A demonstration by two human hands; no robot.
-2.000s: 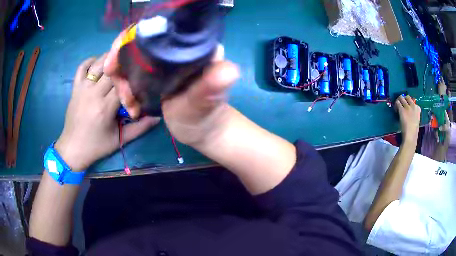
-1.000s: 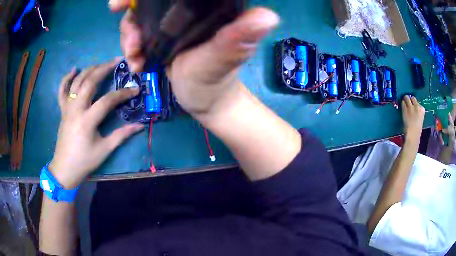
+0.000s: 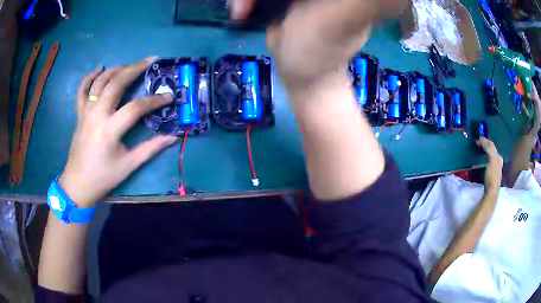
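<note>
Two black housing halves lie side by side, open side up, near the bench's front edge. The left housing point(image 3: 164, 121) and the right housing point(image 3: 228, 89) each hold a blue battery cell, and a red lead with a small plug hangs from each towards the edge. My left hand point(image 3: 115, 121) rests on the left housing's left side, fingers spread, index fingertip on its round part. My right hand point(image 3: 323, 44) is raised and blurred at the top. A dark object point(image 3: 261, 15) shows beside its fingers; whether it is held is unclear.
Two brown straps point(image 3: 29, 118) lie at the far left. A row of housings with blue cells point(image 3: 392, 97) stands right of my right forearm. An open carton point(image 3: 468, 35) is at the upper right. A neighbour in white holds a green glue gun point(image 3: 513, 62) at the right.
My right hand has moved up and to the right, uncovering both housings. My left hand stays on the left housing. The neighbour's glue gun has been raised.
</note>
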